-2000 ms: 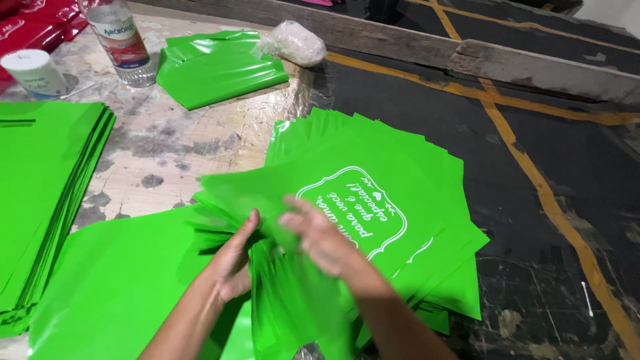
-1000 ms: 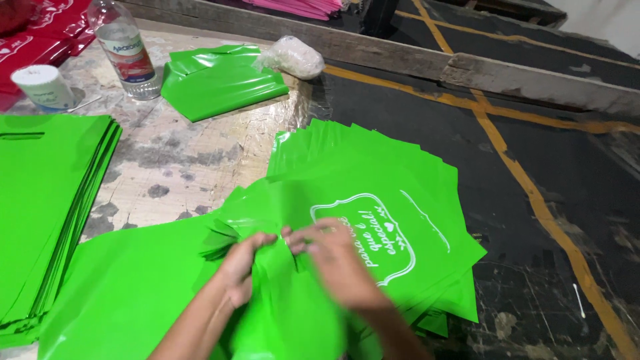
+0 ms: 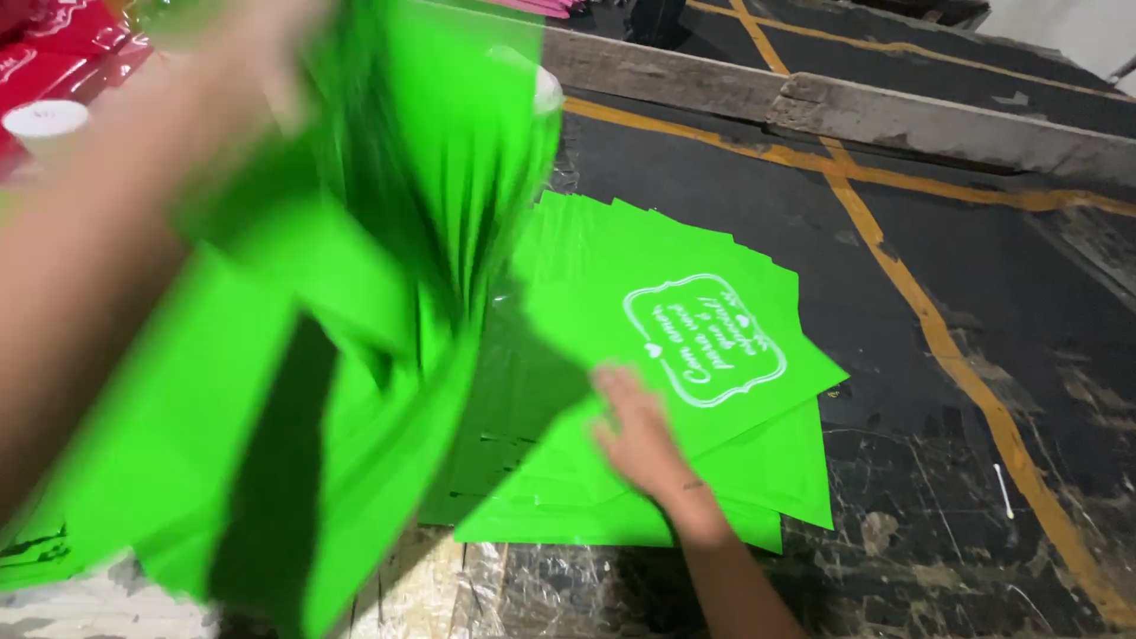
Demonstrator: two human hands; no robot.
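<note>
My left hand (image 3: 257, 53), badly blurred at the upper left, holds up a bunch of green plastic bags (image 3: 444, 160) that hangs in folds across the left half of the view. My right hand (image 3: 635, 426) lies over the fanned pile of green bags (image 3: 577, 257) on the table, fingers slightly apart and nothing seen in them. The top bag of the pile bears a white printed frame with lettering and hearts. Whether the right fingertips press on the pile is blurred. More green plastic shows at the lower left, partly behind the hanging bags.
A white round container (image 3: 46, 120) and red plastic bags (image 3: 67, 62) are at the upper left. A wooden beam (image 3: 657, 80) runs behind the pile. The black table surface (image 3: 896, 355) carries orange tape strips (image 3: 941, 337) and a cotton swab (image 3: 1003, 491).
My left hand has risen to the upper left with the green bags, which now hide the bottle. My right hand has moved away from my left hand, over the pile.
</note>
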